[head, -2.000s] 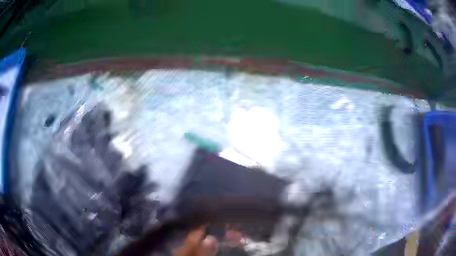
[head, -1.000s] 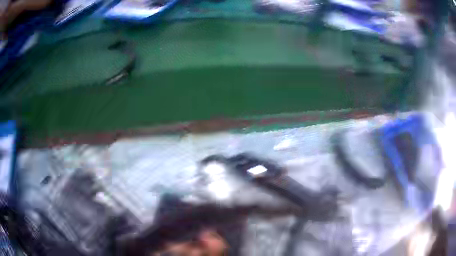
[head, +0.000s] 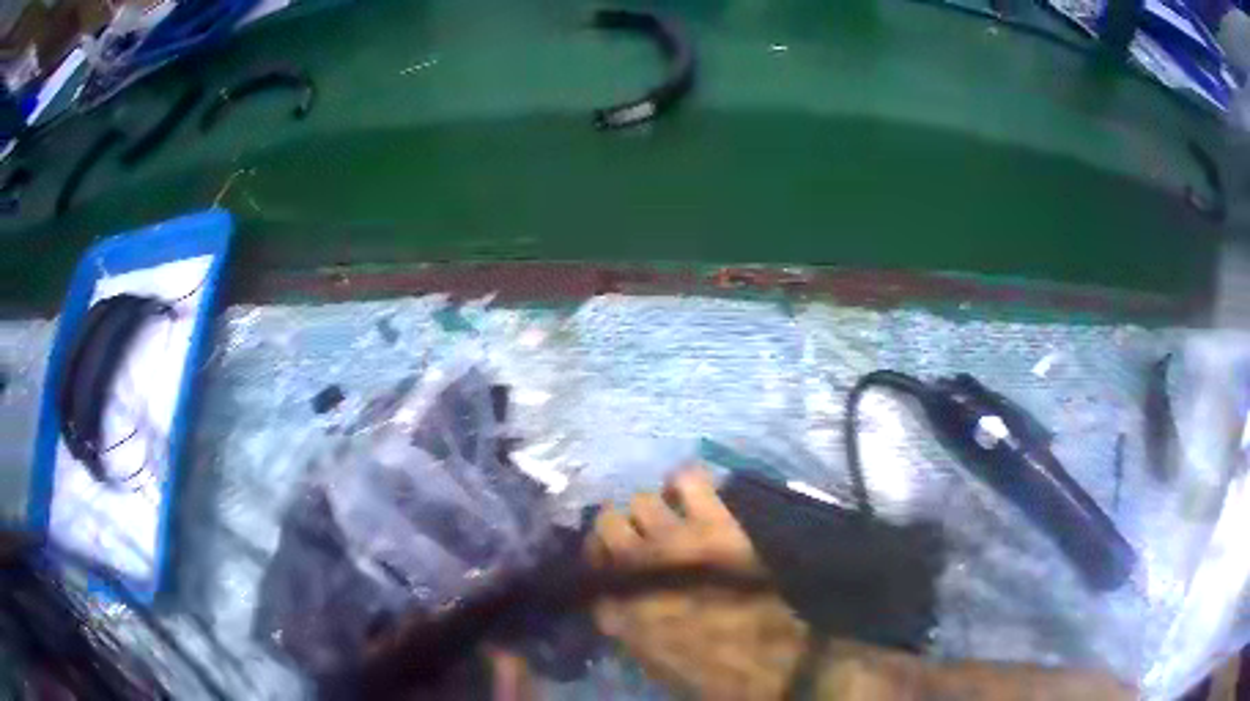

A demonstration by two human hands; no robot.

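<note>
My right hand (head: 685, 562) is bare and blurred at the bottom centre, its forearm running to the lower right. Its fingers are by the parts bag, over the left side of the grid tray (head: 850, 555); its grip is unclear. A dark curved part (head: 548, 582) crosses in front of it, blurred. A small bit of skin, perhaps my left hand (head: 507, 674), shows at the bottom edge below the curved part; its hold is hidden. The clear parts bag (head: 398, 507) with black pieces lies left of centre. The black electric screwdriver (head: 1035, 479) lies at the right, its cord looping left.
A blue tray (head: 199, 329) at left holds a curved part with thin wires (head: 96, 377). The green belt (head: 480, 192) crosses behind the bench, carrying several curved parts (head: 672, 62). Green-ended tweezers (head: 733, 459) lie behind the grid tray. A small black piece (head: 328, 399) lies beside the bag.
The view has swung left, showing the left blue tray fully. My right hand now shows by the bag. The screwdriver, absent from the first view, lies on the bench at right.
</note>
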